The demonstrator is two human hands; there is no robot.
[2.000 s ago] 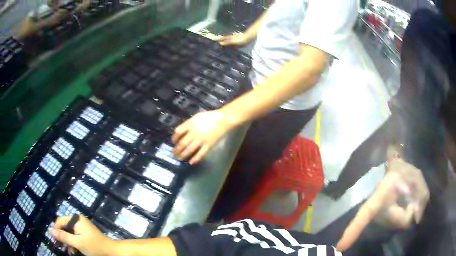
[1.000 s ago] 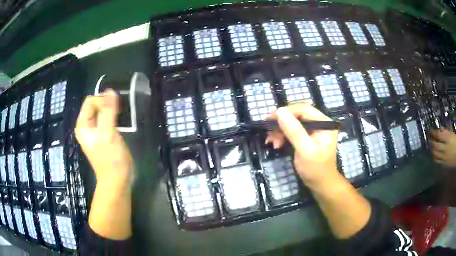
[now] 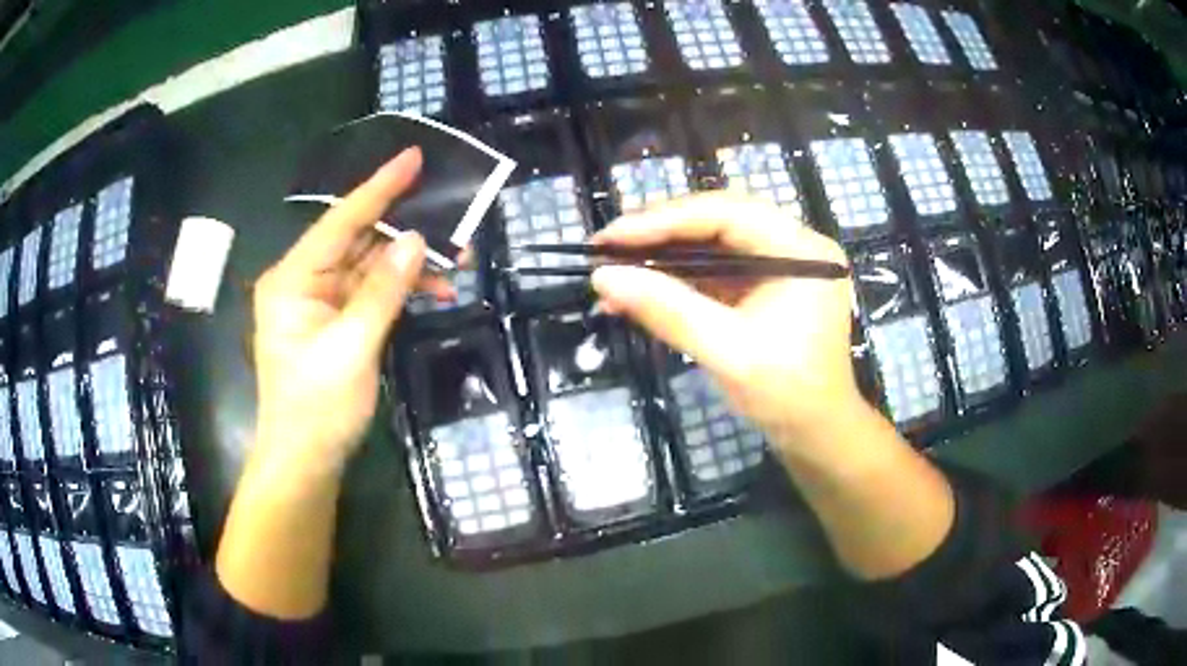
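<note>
My left hand [image 3: 332, 312] holds a glossy black sheet with white edges [image 3: 443, 176] between thumb and fingers, over the tray's left end. My right hand [image 3: 749, 306] holds slim black tweezers [image 3: 690, 262]. Their two tips point left, slightly apart, near the sheet's right corner, with nothing visible between them. Below lies a black blister tray [image 3: 531, 531] with rows of calculator units [image 3: 482, 475], each with a dark window above a pale key grid. The hands hide part of the middle row.
A small white roll [image 3: 199, 263] lies on the dark bench [image 3: 293, 651] between the trays. Another tray of units [image 3: 85, 442] is at the left. A green surface [image 3: 156, 52] with a pale edge runs behind at upper left. A red stool [image 3: 1100, 553] shows at lower right.
The view has turned back from the coworker to the tray. Since the second frame, my left hand has brought the sheet rightward over the tray, uncovering the white roll. The tweezers have moved left beside the sheet.
</note>
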